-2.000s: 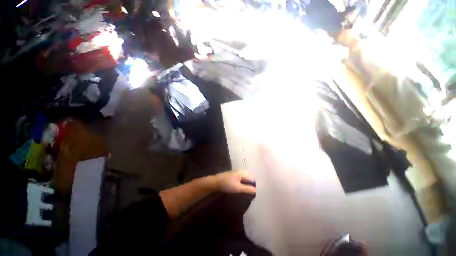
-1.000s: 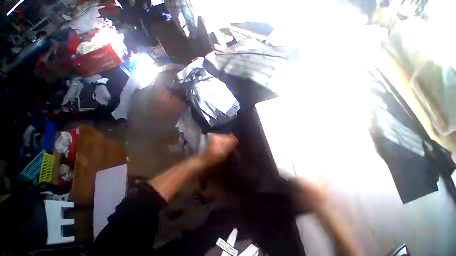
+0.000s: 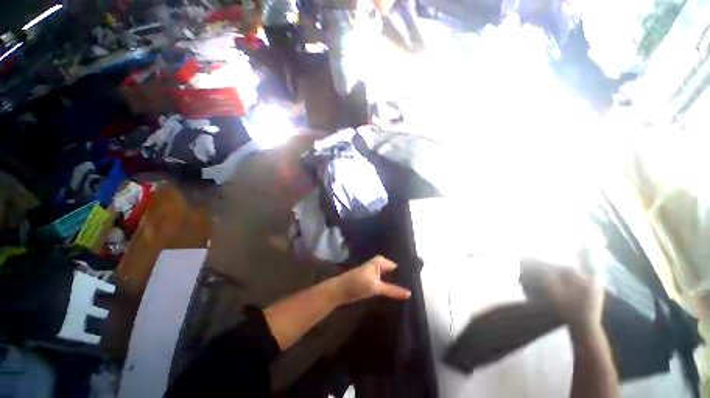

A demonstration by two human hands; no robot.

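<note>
My left hand (image 3: 372,281) is held left of the pale table's (image 3: 432,233) near-left edge, thumb and fingers apart, with nothing visible in it. My right hand (image 3: 574,295) is over the table, slightly blurred, and grips a black cloth piece (image 3: 498,333) that slants down to the left. Another black panel (image 3: 634,334) lies at the right side of the table, partly hidden behind my right hand and forearm. A black strip of cloth (image 3: 421,311) runs along the table's left edge. Strong glare washes out the far part of the table.
Grey-white cut bundles (image 3: 354,183) lie beyond my left hand. A white board (image 3: 163,319) stands low at left, near a white E-shaped piece (image 3: 84,308). Yellow-green (image 3: 95,226) and turquoise (image 3: 70,221) baskets and a red basket (image 3: 206,102) are farther left. A bright window is at upper right.
The right hand was a blur near the table's left edge; it is now farther right over the table with a black piece. The left hand has moved slightly right and down, fingers spread. The view has shifted.
</note>
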